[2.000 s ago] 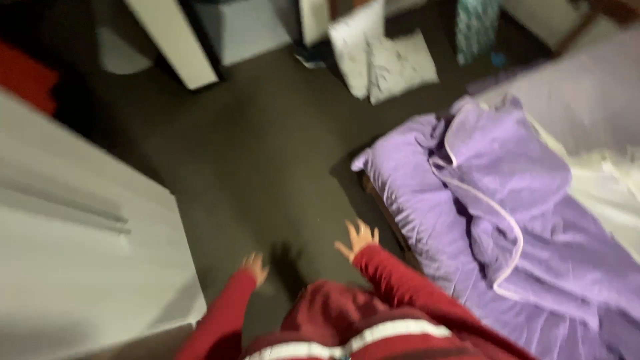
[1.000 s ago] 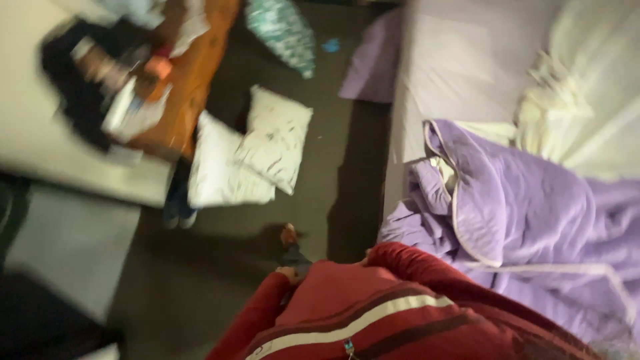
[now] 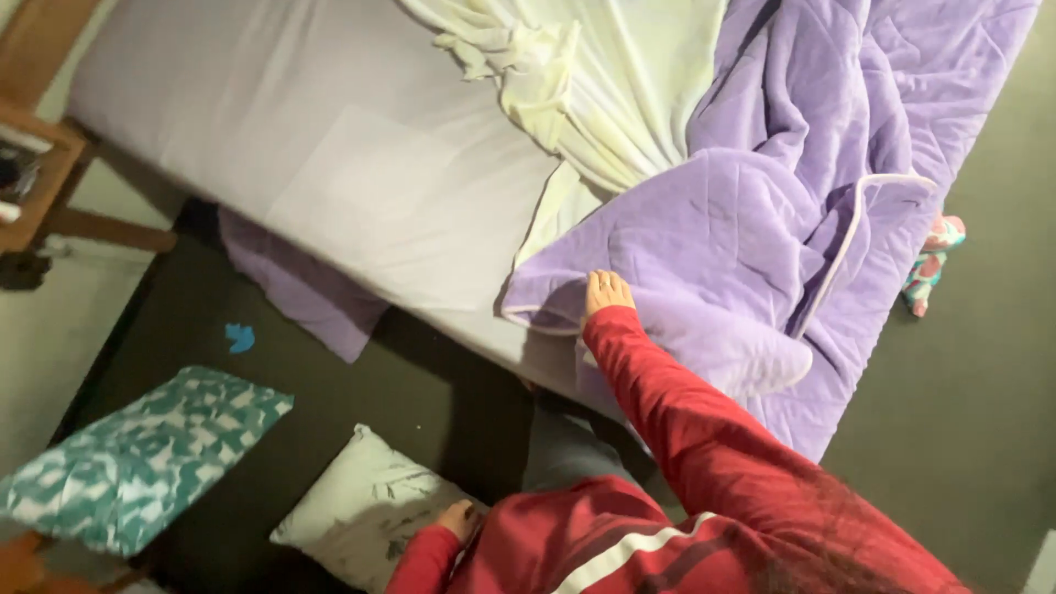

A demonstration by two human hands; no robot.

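Note:
My right hand (image 3: 609, 290) rests on a purple quilted blanket (image 3: 709, 239) near its piped edge, at the near side of the bed. Its fingers lie close together against the fabric; whether they grip it is unclear. Low in the view, my left hand (image 3: 460, 520) is beside my body, over a white patterned pillow (image 3: 375, 503) on the floor; its fingers are partly hidden. A pale yellow sheet (image 3: 610, 91) lies crumpled on the mattress (image 3: 330, 148) beside the purple blanket.
A green and white patterned pillow (image 3: 157, 458) and a small blue item (image 3: 240, 337) lie on the dark floor. Purple fabric (image 3: 305, 280) hangs or lies at the bedside. A wooden piece of furniture (image 3: 62, 165) stands at left. Colourful fabric (image 3: 932, 264) lies beyond the bed's right edge.
The view has swung from the floor and furniture to the bed. My right hand, held out over the floor two seconds ago, is now on the purple blanket.

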